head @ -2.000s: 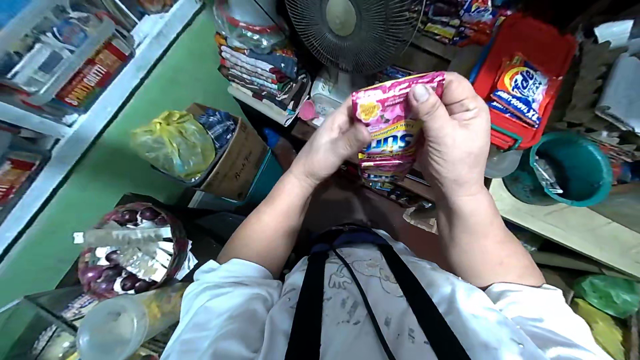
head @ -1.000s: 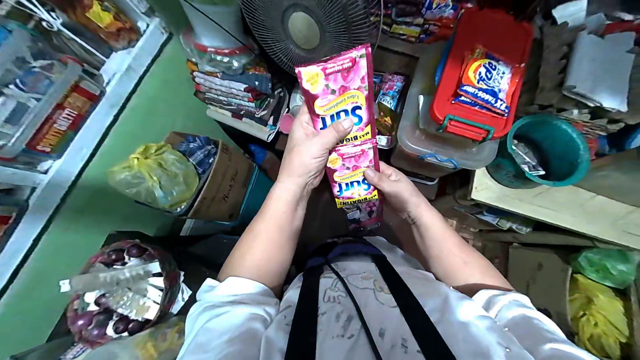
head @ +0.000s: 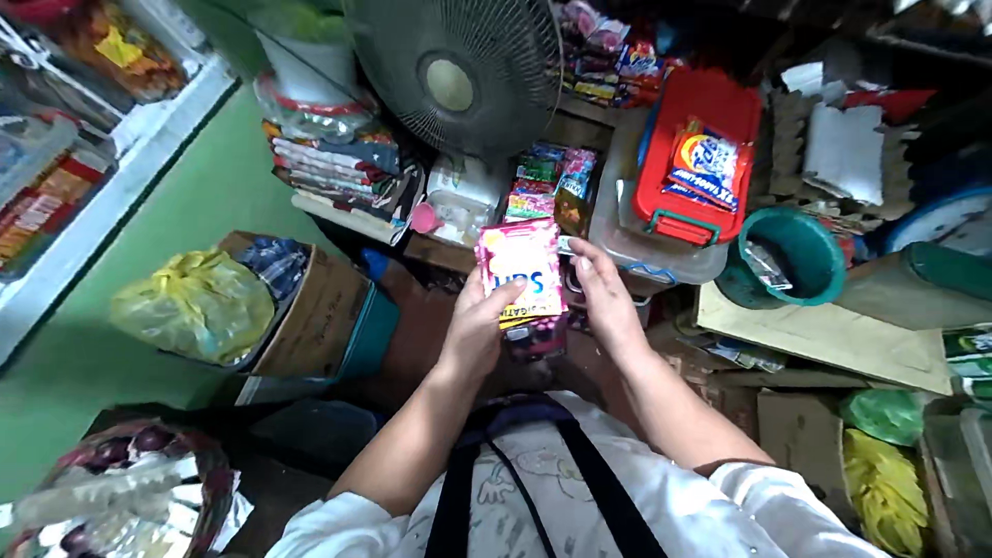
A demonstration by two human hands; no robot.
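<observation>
My left hand (head: 478,324) is closed on a folded strip of pink Surf detergent sachets (head: 521,271), its thumb across the front. A dark lower part of the strip hangs beneath. Just right of the sachets, my right hand (head: 604,298) has its thumb and fingertips close together by the strip's upper right edge; whether they hold anything is unclear. Beyond the hands lie small colourful packets (head: 535,186) and a clear container with a pink scoop (head: 424,218).
An electric fan (head: 457,77) stands ahead, beside folded cloths (head: 337,167). Tide packs (head: 704,164) lie on a red lid (head: 744,116) at right, near a green bucket (head: 829,260). At left are a cardboard box (head: 310,322) with a yellow bag (head: 198,302) and an onion basket (head: 213,480).
The strip was spread out between both hands one second ago and is now folded together in my left hand. My right hand has moved off the strip's lower part to its right side.
</observation>
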